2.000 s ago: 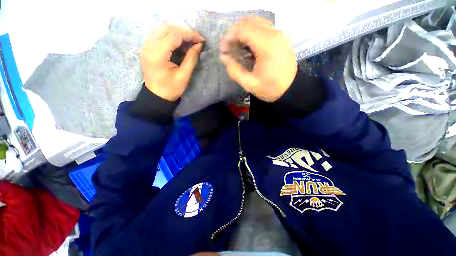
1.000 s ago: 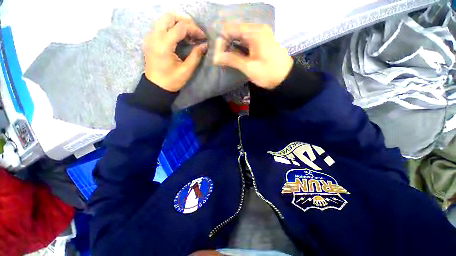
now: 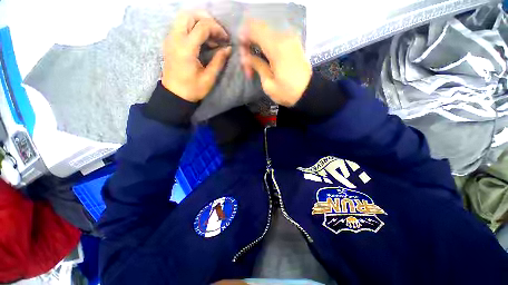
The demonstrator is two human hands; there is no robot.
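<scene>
A large grey garment panel lies spread over the white table, and its near edge hangs over the table's front edge. My left hand pinches the panel between thumb and fingertips near its upper middle. My right hand is close beside it, to the right, over the same panel. Its fingers are blurred and bent toward the thumb, so its exact hold on the cloth cannot be told. The spot between the fingertips is too small and blurred to make out.
The white table has a ruler scale along its front edge. Grey cut pieces with white edges are heaped at the right, above olive cloth. A blue crate is below the table. Red cloth shows at lower left.
Since the earliest frame both hands and the panel have shifted slightly up in the picture. My right hand has moved left, closer to my left hand, which keeps its pinch.
</scene>
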